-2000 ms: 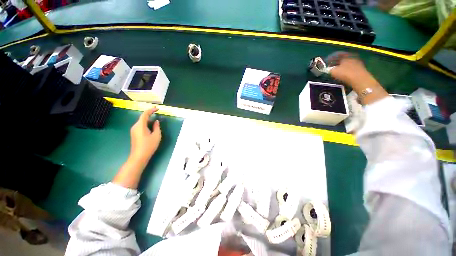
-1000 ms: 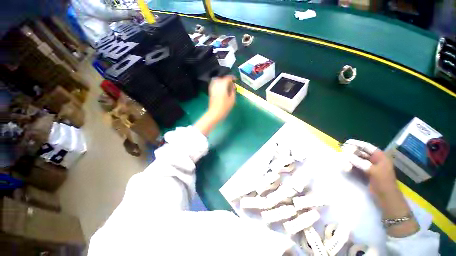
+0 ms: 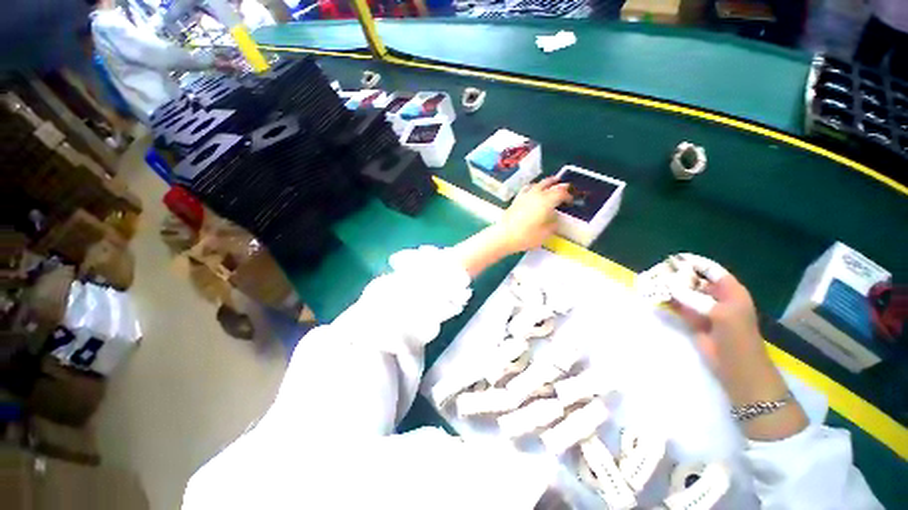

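Note:
My left hand (image 3: 535, 217) reaches over the left side of an open white box base (image 3: 580, 227), its fingertips on the black insert (image 3: 595, 193) inside. The insert lies close to the rim; the fingers partly hide its opening. My right hand (image 3: 725, 324) holds a smartwatch (image 3: 682, 279) by its curled pale strap above the white sheet (image 3: 587, 284). The watch face is not clear. Many cream-white watch straps (image 3: 531, 413) lie in rows on the sheet, a few with dark round centres showing.
Stacked black inserts (image 3: 299, 164) stand at left. On the belt are a boxed lid (image 3: 505, 162) left of the base, another lid (image 3: 841, 304) at right, and a waiting watch (image 3: 688, 159). A blister tray (image 3: 861, 110) is far right. Another person's sleeve (image 3: 134, 50) shows upper left.
My left hand has moved right from beside the insert stack to the open box, where a black surface now lies near the rim. My right hand still holds the watch, slightly further left.

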